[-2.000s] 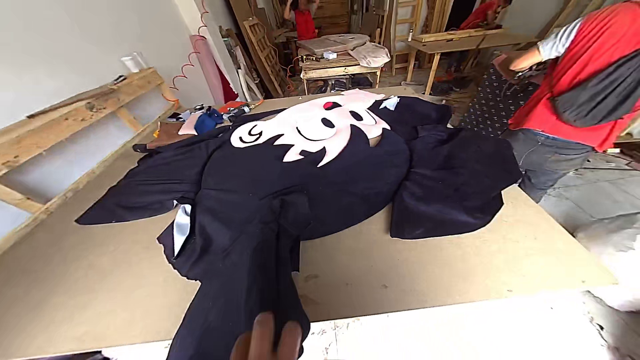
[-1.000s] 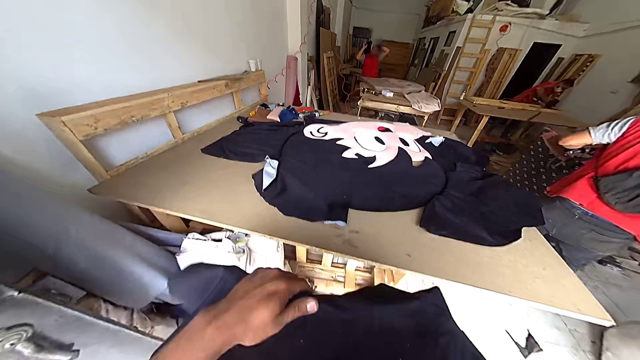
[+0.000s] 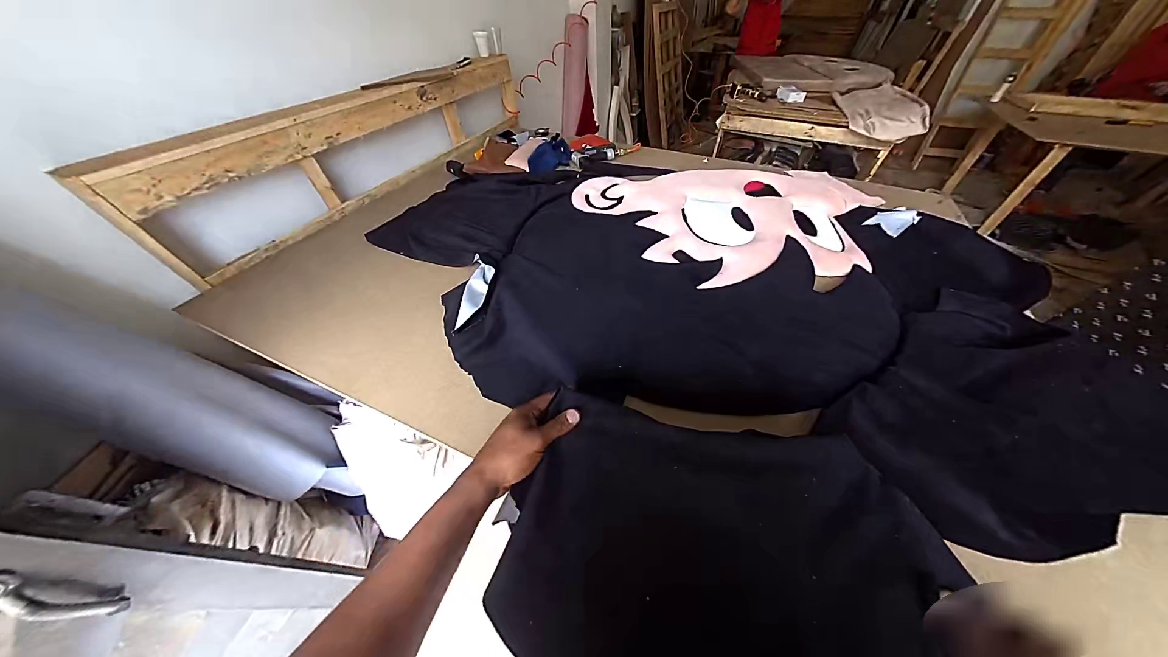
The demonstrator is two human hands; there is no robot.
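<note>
A piece of black fabric [image 3: 712,529] hangs from my left hand [image 3: 525,443], whose thumb and fingers pinch its upper left corner. My right hand [image 3: 995,625] is a blur at the bottom right edge, beside the cloth's lower right side; whether it grips the cloth cannot be told. Just beyond lies a large rounded black fabric piece [image 3: 693,338] with a pink cartoon face [image 3: 757,219] that has white eyes and a red mouth. More black cloth [image 3: 1004,438] spreads to the right. All of it lies on a brown board table [image 3: 365,338].
A wooden frame [image 3: 310,137] leans along the wall at the left. A cordless drill [image 3: 598,153] and cloth scraps [image 3: 547,153] lie at the far edge. A big grey roll [image 3: 164,392] is at lower left, above a metal door handle [image 3: 59,595]. Someone in red [image 3: 759,26] stands behind.
The black cloth in my left hand has come up from below the table's near edge and now spans it, beside the face piece. My right hand has come into view at lower right.
</note>
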